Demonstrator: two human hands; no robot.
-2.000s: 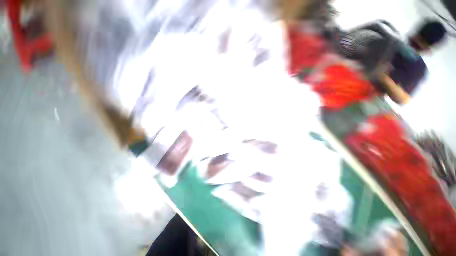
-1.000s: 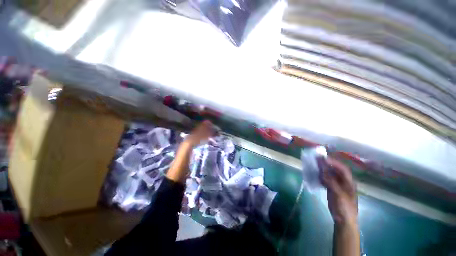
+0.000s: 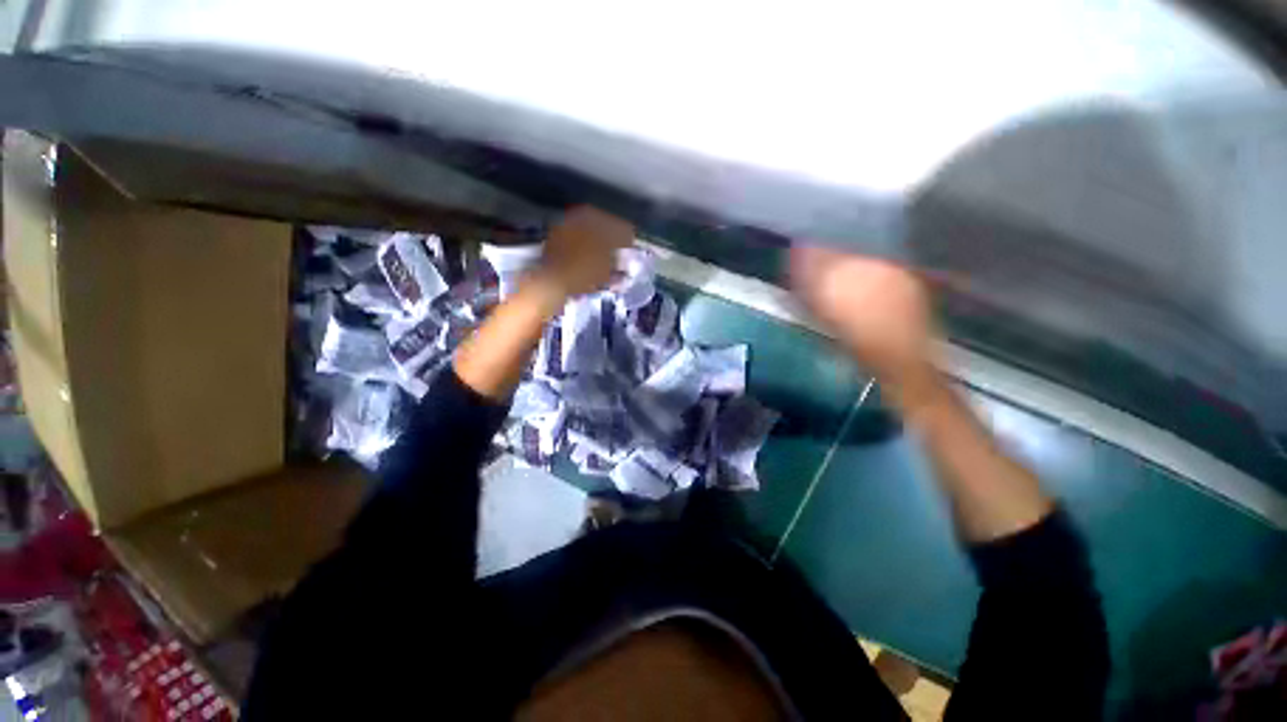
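White and silvery sachets (image 3: pixel 593 360) with dark printed blocks lie heaped from the open carton (image 3: pixel 184 367) onto the green worktable top (image 3: pixel 932 522). My left hand (image 3: pixel 586 254) is over the far edge of the heap, near the edge rail; it is blurred and its fingertips are unclear. My right hand (image 3: pixel 864 303) reaches over the edge rail (image 3: pixel 988 374) to the shelf's lower edge. It is blurred, its fingertips are hidden, and I cannot tell whether it holds anything.
The white overhead shelf (image 3: pixel 635 85) crosses the top of the view and hides the belt beyond the rail. Red packets (image 3: pixel 155 670) lie at the lower left, below the carton. A small red and white item (image 3: pixel 1249 660) is at the lower right edge.
My right hand has moved forward and slightly left, up to the shelf edge; the sachet seen in it is no longer visible. My left hand stays near the rail. The view has shifted.
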